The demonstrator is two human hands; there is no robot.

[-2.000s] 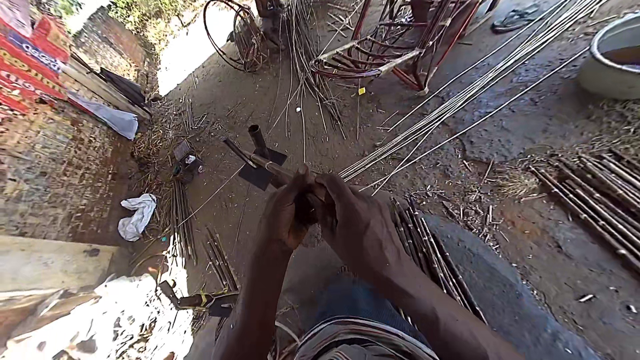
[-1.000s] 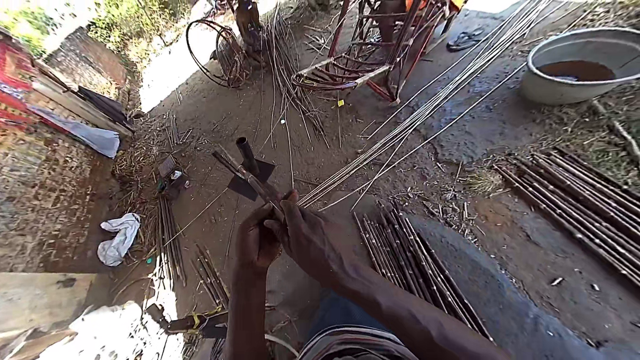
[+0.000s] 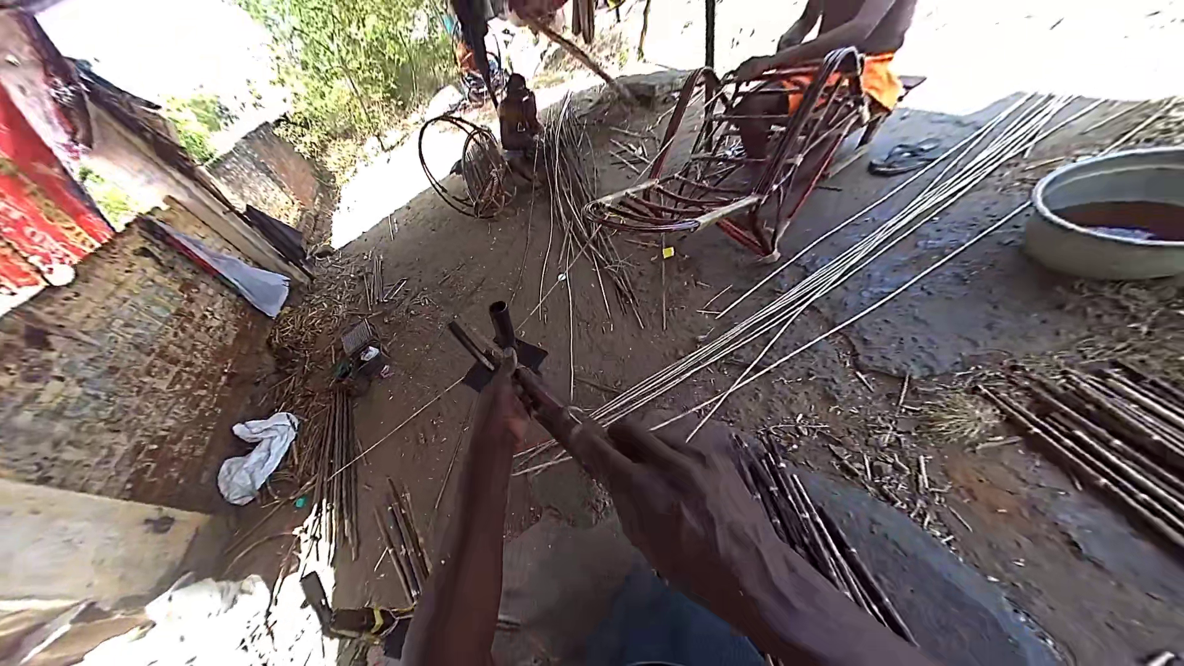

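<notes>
Near the middle of the head view, my left hand (image 3: pixel 504 398) is closed around a short dark stick (image 3: pixel 470 342). Just behind it an upright dark metal pipe (image 3: pixel 501 324) rises from a flat dark plate (image 3: pixel 532 354). My right hand (image 3: pixel 647 467) reaches in from the lower right, its fingers extended toward the left hand; a thin piece seems to lie along them, but whether they grip it cannot be told. Long pale split canes (image 3: pixel 805 291) run from close to my hands up to the upper right.
A person (image 3: pixel 851 37) sits at a cane chair frame (image 3: pixel 721 199) at the upper right. A basin of dark liquid (image 3: pixel 1101 259) stands at the right. Dark cane bundles (image 3: pixel 1091 444) lie beside it. A brick wall (image 3: pixel 129 370) and white cloth (image 3: pixel 259 458) are at the left.
My hands were close together around the stick; now my right hand is stretched out flatter, below and right of the left. The view has tilted up, showing the seated person.
</notes>
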